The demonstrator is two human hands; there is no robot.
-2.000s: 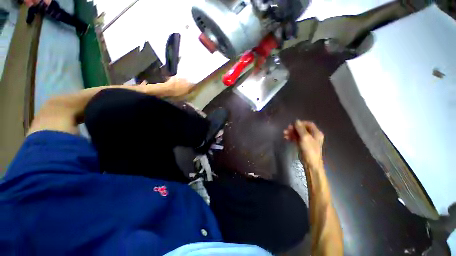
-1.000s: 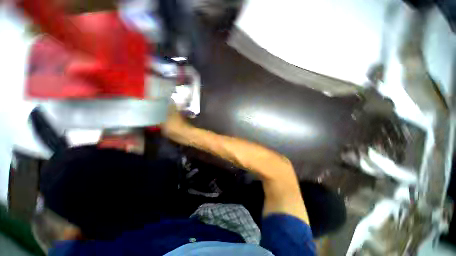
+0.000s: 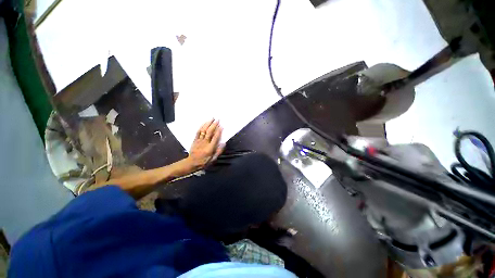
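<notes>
My left hand [image 3: 206,145] lies flat on the near corner of the white-topped lay [image 3: 222,59], fingers slightly apart, holding nothing. My right hand is not in view. The grey cutting machine [image 3: 404,201] stands at the right, blurred and partly cut off by the frame. Its silver base plate [image 3: 310,157] rests on the dark surface, to the right of my left hand and apart from it. A black cable [image 3: 271,54] crosses the lay and runs down to the machine.
A long black bar [image 3: 163,84] lies on the lay beyond my left hand. Brown offcuts [image 3: 89,130] lie at the left. My black-clad knee [image 3: 233,190] is close below the hand. Another white stack [image 3: 450,108] is at the right, with a coiled black cable [image 3: 467,157].
The view has swung. The machine, with red parts at the left before, now shows at the right. My right arm has left view, and my left hand now shows on the lay.
</notes>
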